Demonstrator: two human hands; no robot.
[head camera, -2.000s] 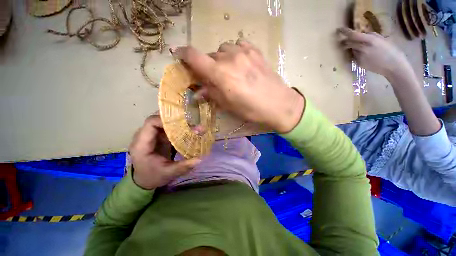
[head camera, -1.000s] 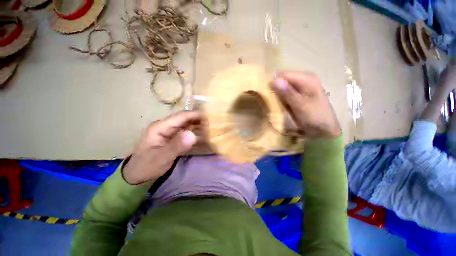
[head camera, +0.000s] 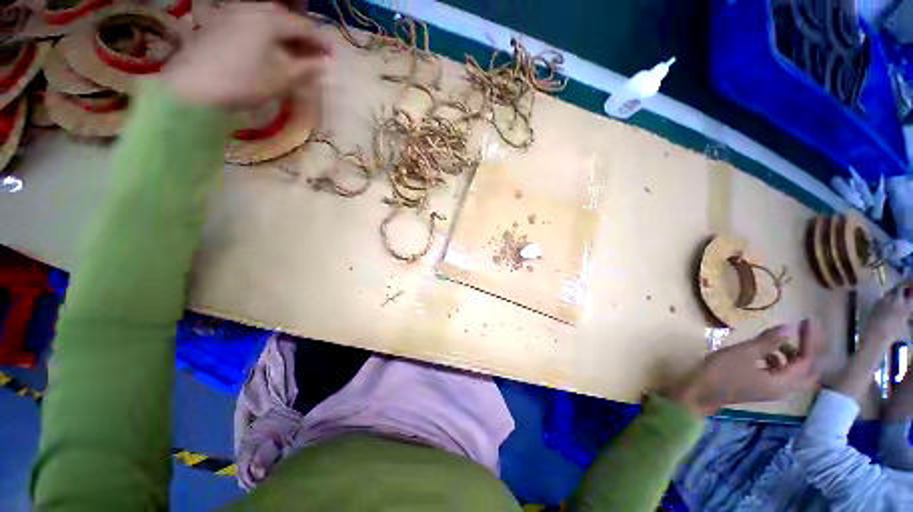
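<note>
My left hand (head camera: 245, 55) is blurred at the top left, over straw rings with red bands (head camera: 75, 60); its fingers partly cover one ring, and any grip is unclear. My right hand (head camera: 756, 370) is at the lower right with loosely bent fingers, nothing visible in it. A straw ring with a cord loop (head camera: 717, 280) lies just beyond it, not touched. The cardboard pad (head camera: 476, 245) lies in front of me with a white glue dab (head camera: 531, 251) beside brown specks. Tangled twisted cords (head camera: 425, 150) lie left of the pad.
A white glue bottle (head camera: 637, 90) lies at the far table edge by the dark green strip. More cords (head camera: 516, 80) lie near that edge. Blue crates (head camera: 741, 80) stand beyond. Several rings (head camera: 826, 250) stand at right near another worker's hand (head camera: 891, 315).
The straw ring has left my hands; a ring with cord now lies at right. My left hand has moved to the rings at upper left, my right hand to the right. The view has shifted.
</note>
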